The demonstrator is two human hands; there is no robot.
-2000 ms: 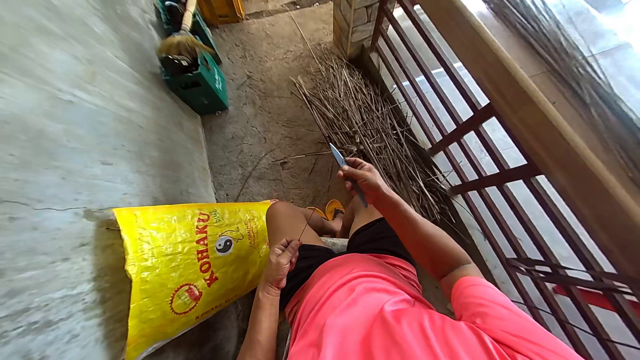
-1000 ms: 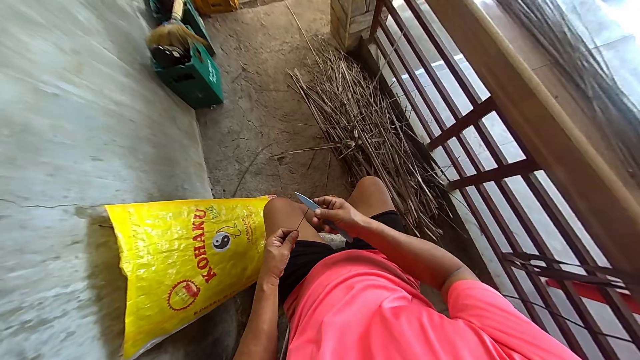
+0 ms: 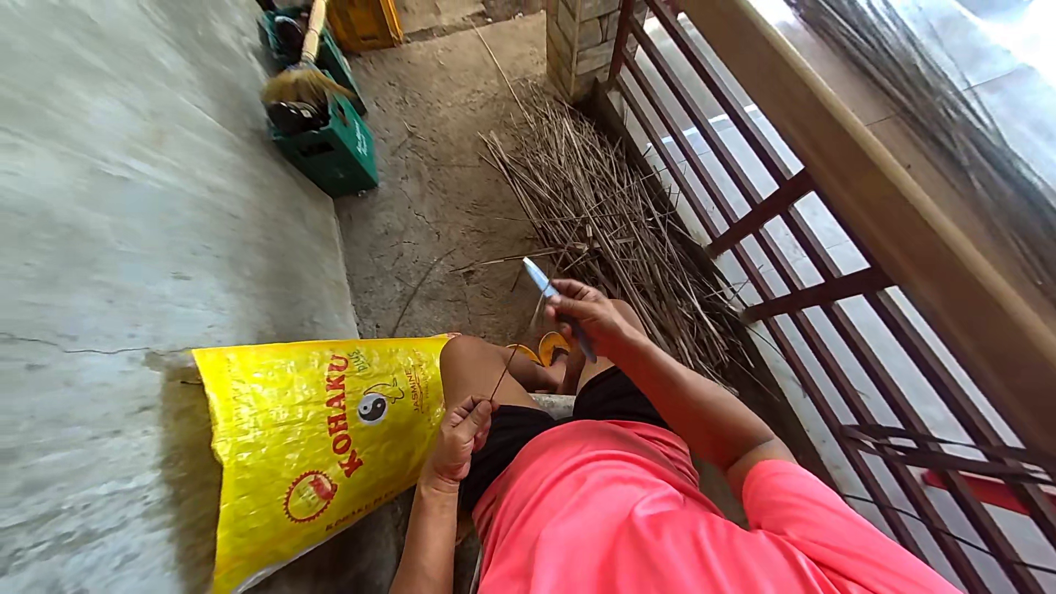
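Observation:
My left hand [image 3: 464, 437] pinches one end of a thin brown stick [image 3: 503, 373] above my thigh, beside a yellow printed sack [image 3: 272, 429]. In my right hand [image 3: 592, 316], over my other knee, is a knife [image 3: 540, 278] whose blade points up and away from me; its dark handle end shows below my fingers. The blade is apart from the end of the stick in my left hand. Beyond my right hand a large heap of dry thin stalks [image 3: 610, 206] lies on the concrete floor.
A metal railing [image 3: 759, 223] with a wooden top rail runs along the right, with more stalks [image 3: 932, 99] lying beyond it. At the upper left a green crate [image 3: 334, 153] holds dark items and a broom [image 3: 305, 74], near an orange crate [image 3: 363, 23]. A concrete wall [image 3: 148, 206] rises on the left.
My right hand with the knife has come away from my left hand, up and to the right; one second ago the two hands were close together over the stick.

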